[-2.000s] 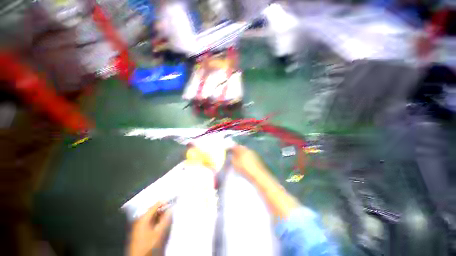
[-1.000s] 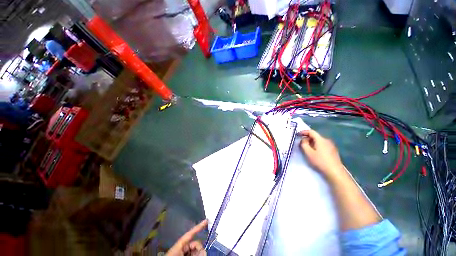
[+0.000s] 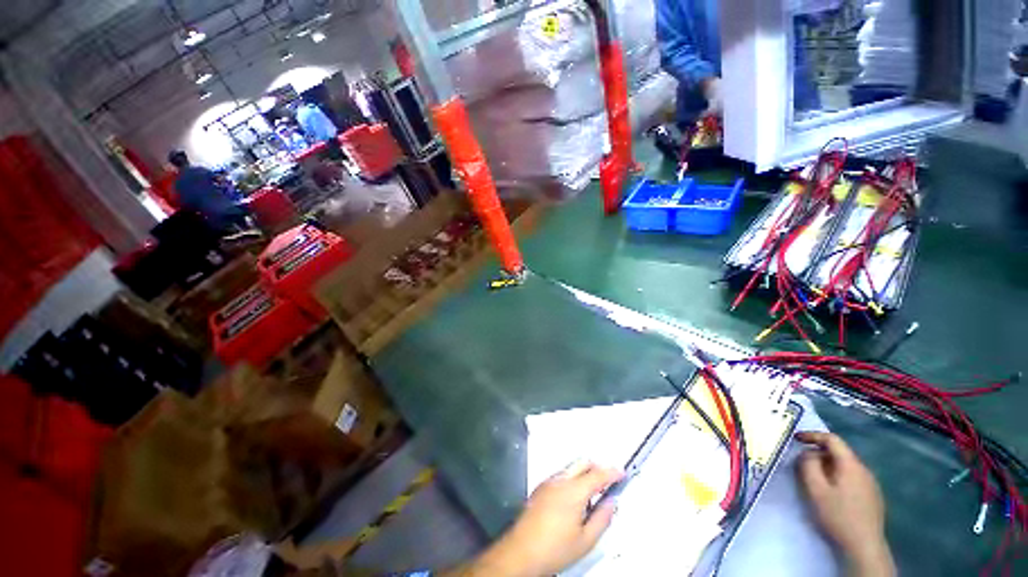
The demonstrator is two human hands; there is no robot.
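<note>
A long silver-white power module (image 3: 665, 513) with yellow patches lies slanted on a white sheet (image 3: 552, 437) in front of me. Red and black leads (image 3: 725, 434) curve over its top, and longer red and black power leads (image 3: 891, 389) fan out to the right from its far end. My left hand (image 3: 569, 509) is at the module's left edge, fingertips on or beside the edge. My right hand (image 3: 840, 490) is at its right edge near the far end, fingers bent. Whether either hand grips anything is hard to tell. The module's near end is cut off by the frame.
Wired modules (image 3: 834, 242) sit beyond the work. A blue parts bin (image 3: 683, 207) stands left of them. A yellow-black cutter (image 3: 507, 278) lies by a red-wrapped post (image 3: 483, 186). A person in blue (image 3: 690, 45) stands opposite near an open metal case (image 3: 758, 85). Cardboard boxes (image 3: 192, 473) are at left.
The view has swung left and up. My left hand has moved from the module's near end up along its left edge. My right hand stays by the right edge.
</note>
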